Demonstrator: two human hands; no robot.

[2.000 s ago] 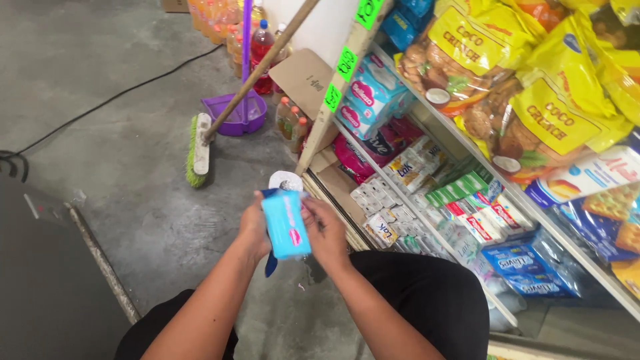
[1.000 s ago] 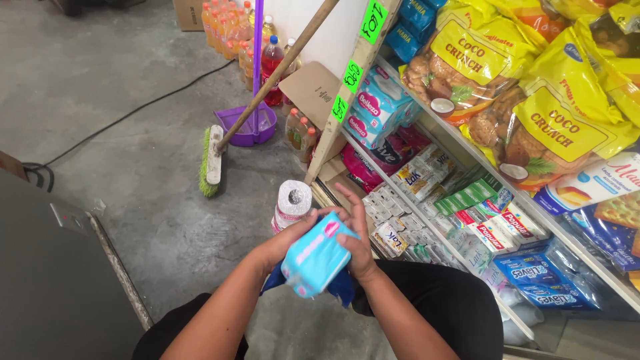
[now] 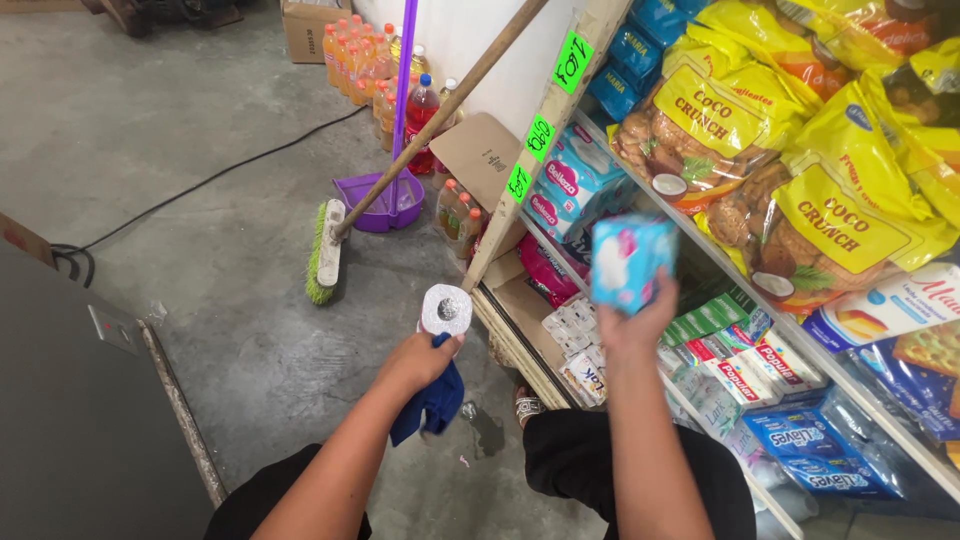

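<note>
My right hand (image 3: 637, 319) holds a light-blue plastic-wrapped pack (image 3: 631, 259), slightly blurred, in front of the shelves. Behind it, similar blue packs (image 3: 570, 180) stand stacked on a shelf at the post. My left hand (image 3: 420, 364) grips a dark-blue cloth (image 3: 431, 401), which hangs below the fingers. Just beyond that hand stands a wrapped paper roll (image 3: 445, 309) seen from above; whether the fingers touch it I cannot tell.
Shelves on the right carry yellow cookie bags (image 3: 832, 225), soap and toothpaste boxes (image 3: 757, 375). A wooden post (image 3: 517, 142) bears green price tags. A green-bristled broom (image 3: 328, 251), a purple dustpan (image 3: 382, 202) and bottles (image 3: 360, 60) stand ahead. A black cable (image 3: 217, 176) crosses the floor.
The blue pack, held between both hands before, has moved right toward the shelves in my right hand. My left hand has come off the pack and now grips the blue cloth.
</note>
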